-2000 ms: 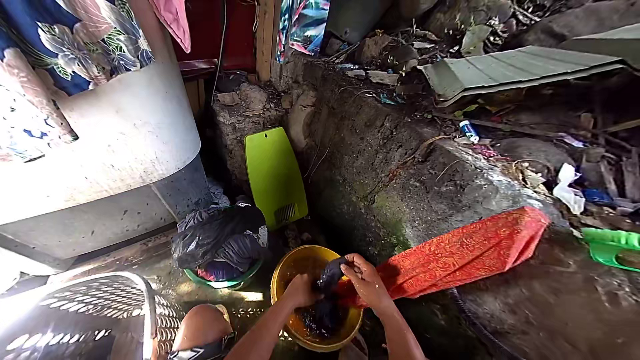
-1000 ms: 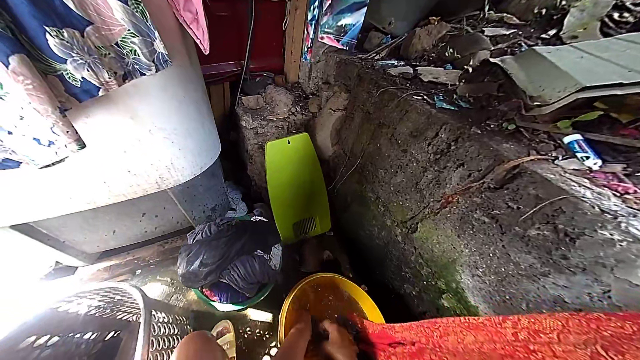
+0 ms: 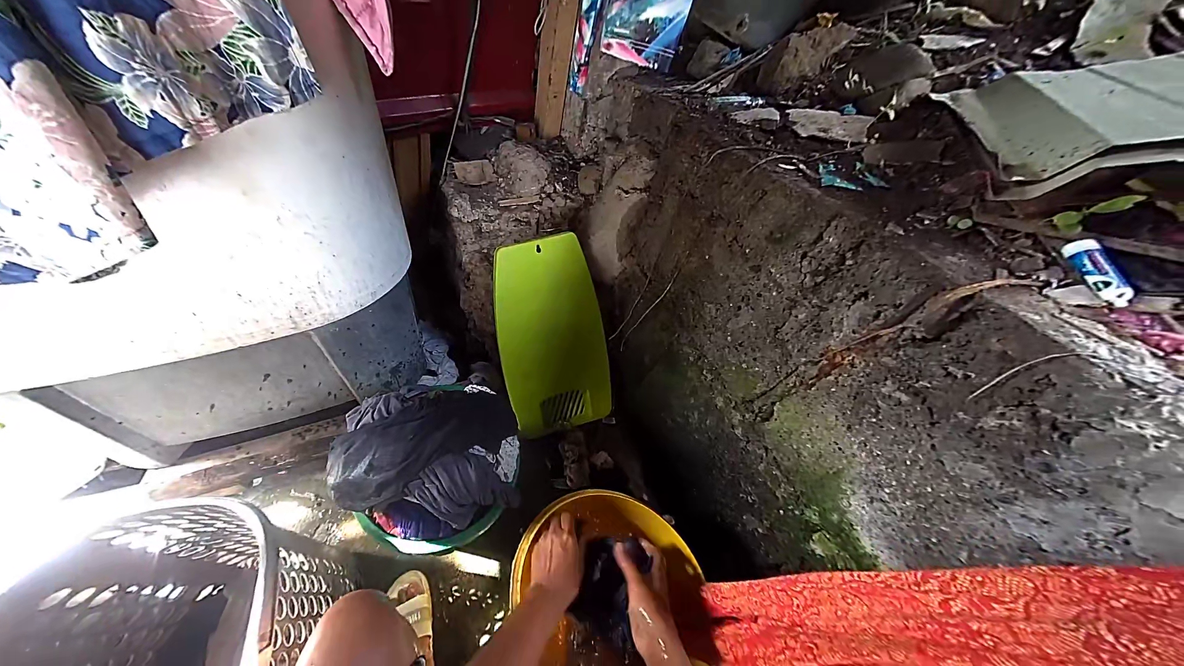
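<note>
A dark wet cloth (image 3: 603,592) is down in a yellow basin (image 3: 692,566) at the bottom centre. My left hand (image 3: 557,561) presses on the cloth's left side, fingers bent over it. From the right, my right hand (image 3: 643,578) grips the same cloth, thumb toward the middle. The basin's lower part is cut off by the frame. A red patterned cloth (image 3: 953,615) stretches from the basin's right rim to the right edge. Left of the basin, a green tub (image 3: 435,546) holds a heap of dark clothes (image 3: 435,458).
A lime-green plastic panel (image 3: 552,333) leans upright behind the basin. A perforated laundry basket (image 3: 310,592) stands at lower left, beneath a large white tub (image 3: 277,222). The rough earthen wall (image 3: 768,370) rises on the right, with debris and a small tube (image 3: 1098,272) on top.
Two seconds ago my right hand held the dark cloth at the basin's upper right rim; now both hands are on it lower in the basin. The view has shifted.
</note>
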